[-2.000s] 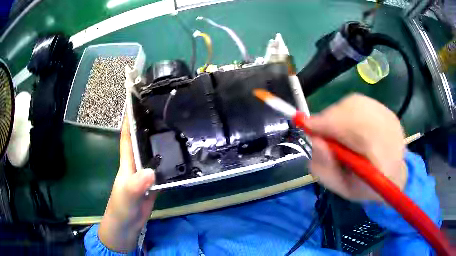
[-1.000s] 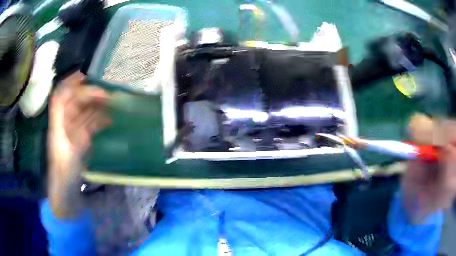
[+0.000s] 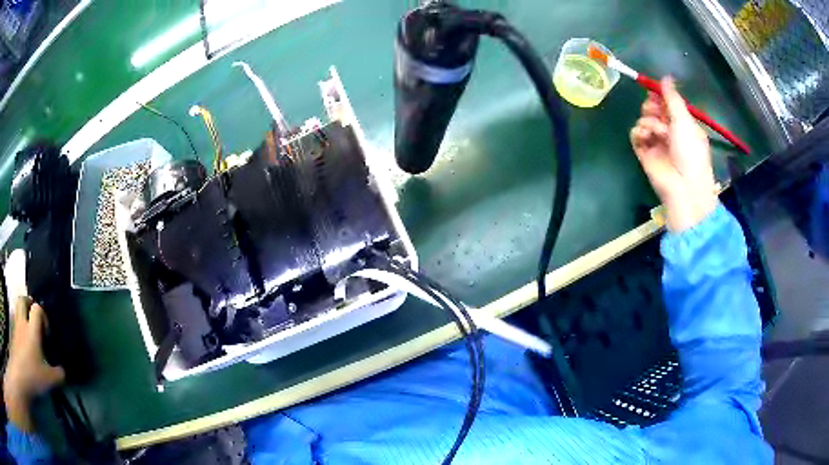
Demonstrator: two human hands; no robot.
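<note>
My right hand [image 3: 673, 150] is at the upper right, its fingers at the red-handled brush [image 3: 711, 124]. The brush's orange tip rests in the clear cup of yellow fluid [image 3: 584, 80]. My left hand [image 3: 29, 363] is at the far left edge, partly cut off, beside the black plastic parts [image 3: 56, 263]; whether it touches them I cannot tell. The white appliance unit [image 3: 314, 332] lies tilted on the green bench, with glossy black parts [image 3: 273, 209] inside. Neither hand touches it.
A black electric screwdriver [image 3: 425, 113] hangs above the bench right of the unit, its thick cable looping down. A tray of screws [image 3: 109, 232] stands left of the unit. A pale strip [image 3: 509, 333] and black cord cross the bench's front edge. A slotted dark crate [image 3: 636, 390] is below, right.
My right hand has moved with the brush from the unit to the cup. My left hand let go of the unit and moved to the far left. The screwdriver now hangs nearer the unit.
</note>
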